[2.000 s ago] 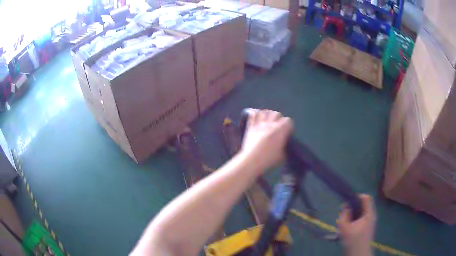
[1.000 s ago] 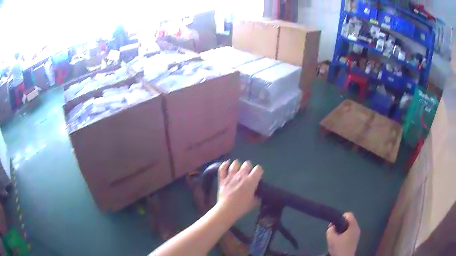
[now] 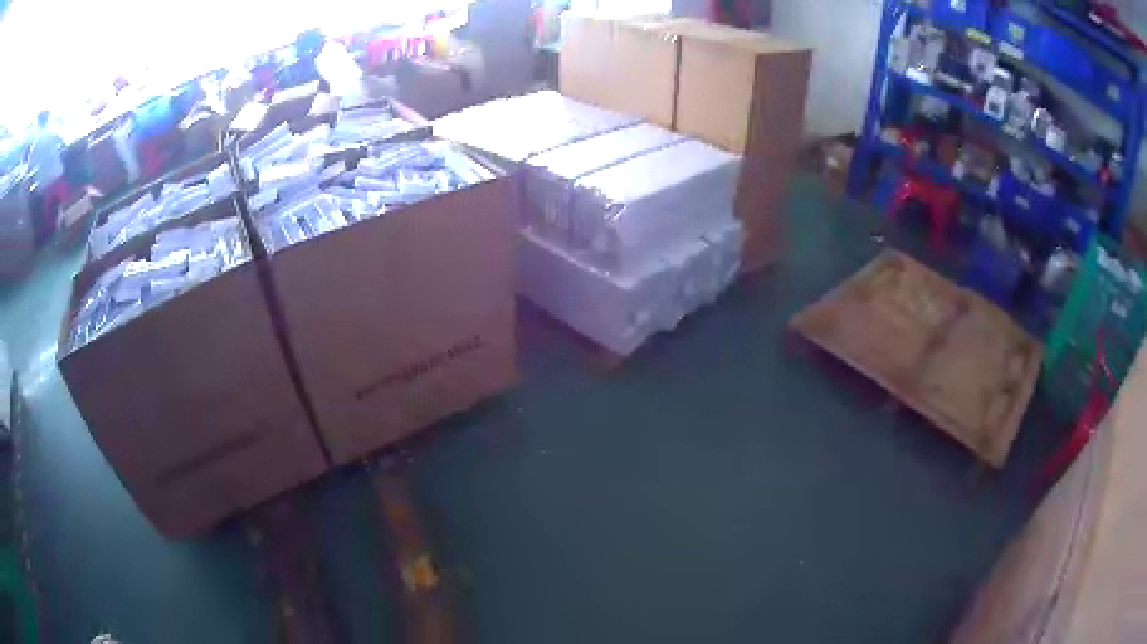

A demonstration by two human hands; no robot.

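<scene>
Large open brown cartons (image 3: 403,327) stand grouped together at the left, heaped with clear plastic cases (image 3: 365,189). Two long worn forks of a hand pallet truck (image 3: 418,572) lie low on the floor. They run from the bottom edge up to the cartons' near side; whether their tips reach underneath is hidden. The truck's handle and yellow body are out of the picture. Neither of my hands can be made out. A tiny pale spot shows at the bottom left edge, too small to identify.
A wrapped white stack (image 3: 629,239) stands right beside the cartons, with tall closed cartons (image 3: 717,101) behind it. A flat wooden pallet (image 3: 925,346) lies before blue shelves (image 3: 1006,113) and a red stool (image 3: 925,208). Green crates (image 3: 1107,296) and a large carton (image 3: 1069,541) are at the right.
The view has swung right, so the cartons appear farther left. Both hands, which were on the black handle, and the handle itself have dropped out of view. More of the forks' length shows.
</scene>
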